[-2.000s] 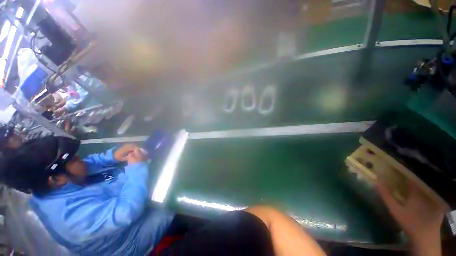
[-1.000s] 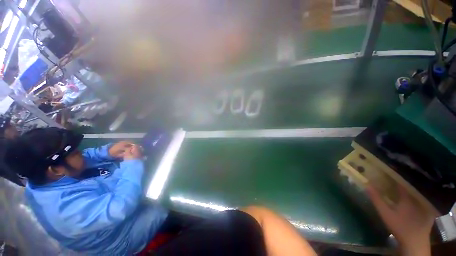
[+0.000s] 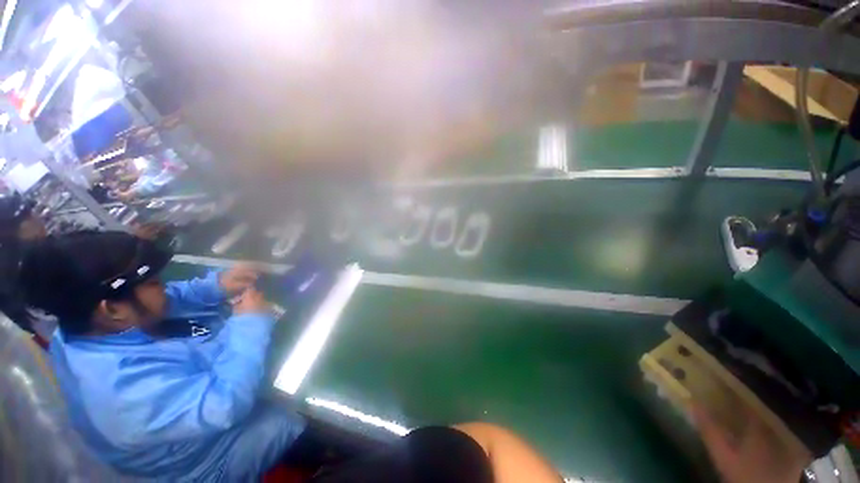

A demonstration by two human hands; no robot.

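Observation:
The cream fixture block (image 3: 693,363) lies at the lower right with dark holes in its top. A blurred bare hand, apparently my right hand (image 3: 740,439), lies against its near side at the bottom edge; whether it grips anything cannot be told. My left hand is not in view; a bare arm (image 3: 509,458) with black cloth shows at the bottom. Pale housings (image 3: 472,234) lie in a row on the green belt, the farther ones blurred. A white housing (image 3: 738,247) sits beside the machine. Part of a white object (image 3: 835,464) shows at the lower right corner.
A person in blue with a dark cap (image 3: 165,377) sits at the left, hands over the belt edge. The dark plate (image 3: 754,354) and teal machine base (image 3: 802,297) stand behind the fixture. White guide strips (image 3: 528,291) and a grey post (image 3: 714,118) cross the view. A blur covers the top centre.
The view has tilted, so the belt and fixture sit lower in the picture. The row of housings has shifted slightly left. The white housing by the machine shows more fully. The hand stays at the fixture.

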